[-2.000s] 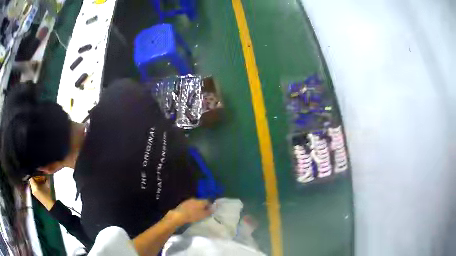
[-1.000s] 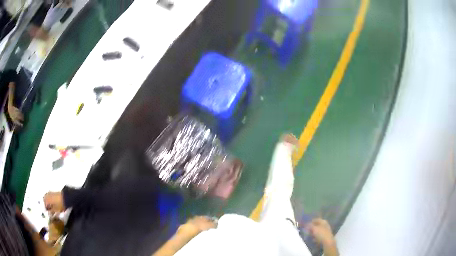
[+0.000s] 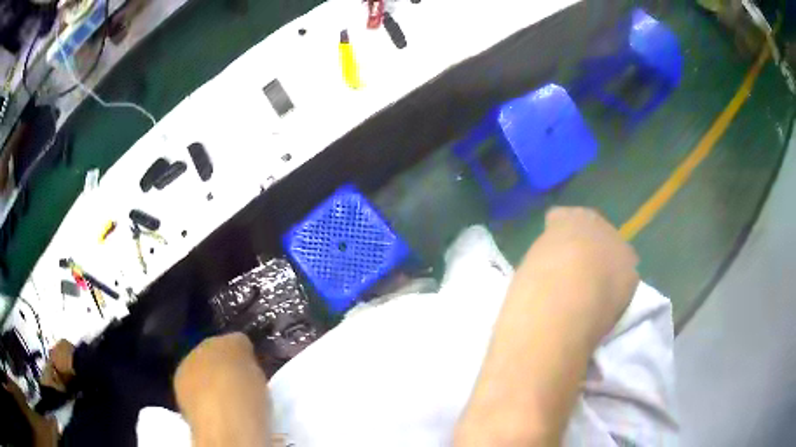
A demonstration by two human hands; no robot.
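My left hand [image 3: 218, 371] is at the lower left, its back towards me and its fingers hidden. My right hand [image 3: 589, 249] is raised right of centre, bent at the wrist, fingers also hidden. I cannot tell whether either holds anything. Between them is a blue stool [image 3: 345, 244] with a perforated seat. A shiny clear blister tray [image 3: 266, 301] lies low beside it, just above my left hand, partly cut off by my white clothing.
The long white bench [image 3: 236, 122] carries black devices [image 3: 200, 161], a grey rectangular piece [image 3: 278, 97], a yellow utility knife [image 3: 349, 65] and splayed pliers [image 3: 144, 240]. More blue stools [image 3: 550, 140] stand at upper right. A person's hand [image 3: 61, 362] is at lower left.
The view has turned towards the bench, and the person in black has shifted to the lower left edge. My two forearms now show large, and the perforated stool is close in front.
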